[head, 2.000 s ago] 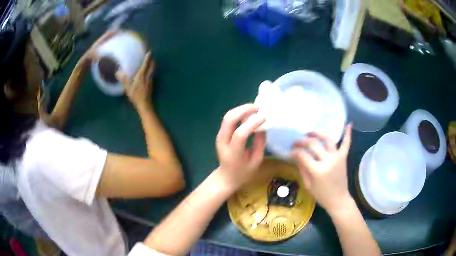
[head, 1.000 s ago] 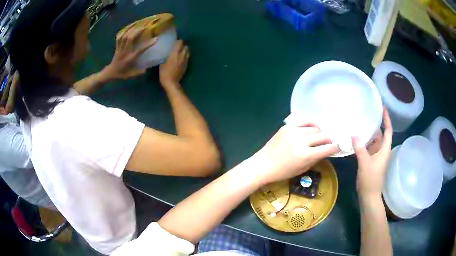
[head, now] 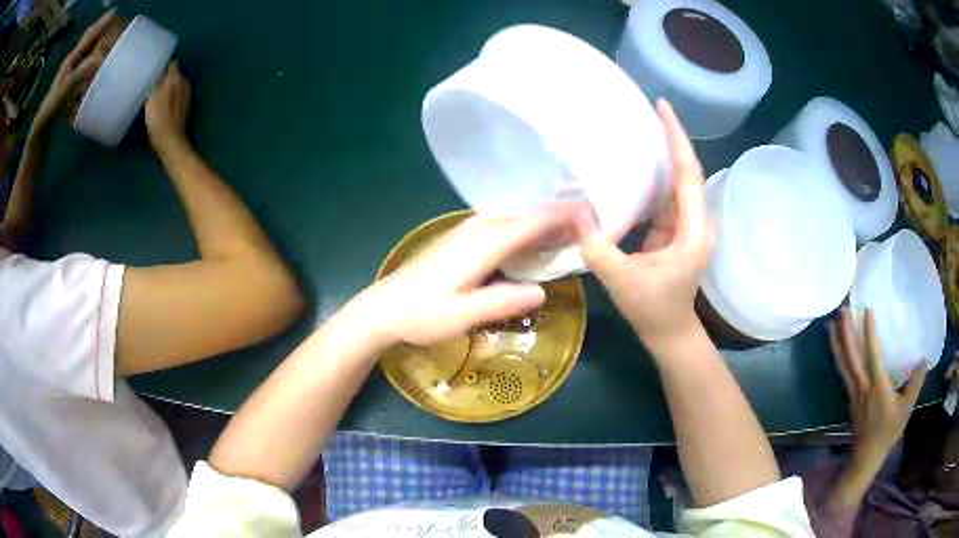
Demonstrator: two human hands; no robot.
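A glossy white round tank (head: 620, 126) is held tilted above the bench, its open side facing left. My right hand (head: 657, 252) grips its right and lower rim, thumb in front and fingers behind. My left hand (head: 452, 273) is at the lower rim, its fingertips by the opening. A bit of white cloth (head: 542, 263) shows between its thumb and fingers, mostly hidden. Below lies the golden base shell (head: 452, 394), open side up, with a vent grille and wires. My left hand and the tank cover its upper part and the fan.
White units with dark brown ovals stand at the upper right (head: 657, 63) and right (head: 810, 137). A part-built unit with an open bowl (head: 778, 231) stands right of my right hand. Another person's hand (head: 873, 389) touches a white bowl at far right. A person at left holds a white unit (head: 126, 79).
The tank has turned from facing up to a leftward tilt, and my left hand has moved to its lower rim. Another person's hand and bowl now show at right. The view has shifted.
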